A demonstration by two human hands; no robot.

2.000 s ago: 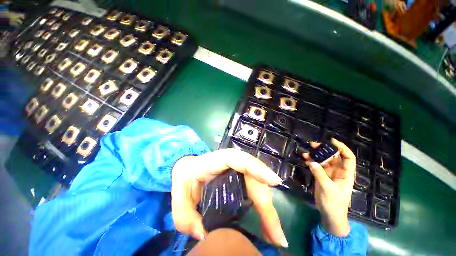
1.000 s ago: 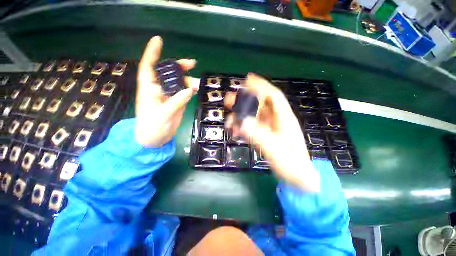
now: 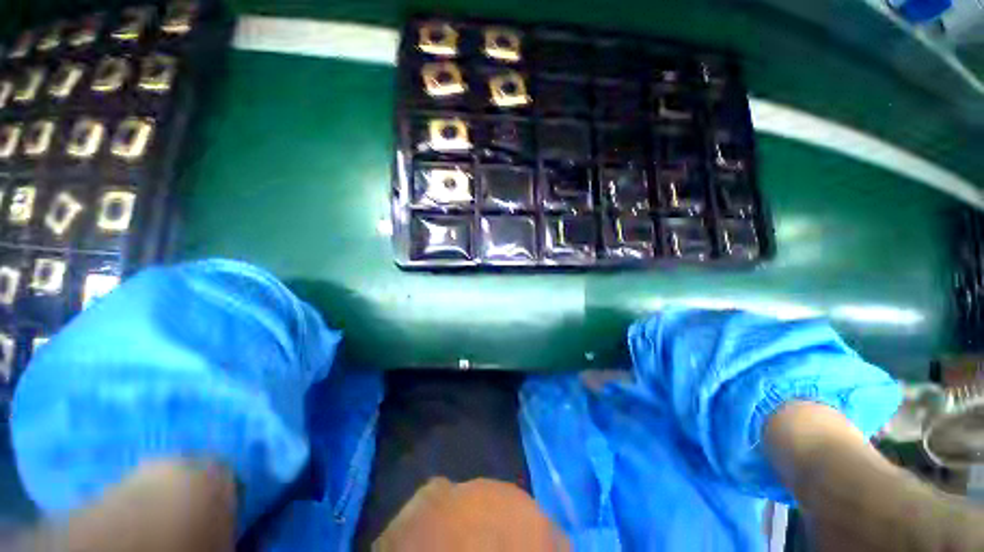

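The black working tray (image 3: pixel 586 265) lies on the green mat at upper centre. Several gold watch units (image 3: pixel 507 90) sit back up in its two left columns. The other pockets look dark or shiny; black units in them cannot be made out for certain. The full tray (image 3: pixel 162 210) is at the left, cut off by the picture's edge, with rows of gold units (image 3: pixel 115 211). Both my hands are out of the picture. Only my bare wrists show, blurred, at the bottom left and bottom right, below the blue sleeves. Whether the hands hold anything is hidden.
A pale strip (image 3: pixel 313 37) runs along the mat behind the trays. The mat's front edge curves in front of my lap. A pale round object, perhaps a small fan (image 3: pixel 958 433), stands at the lower right beside my right sleeve. A dark tray-like thing shows at the right edge.
Both hands, each with a black unit a second ago, have moved down and outward, out of the picture. The view has tilted down, so the trays appear higher.
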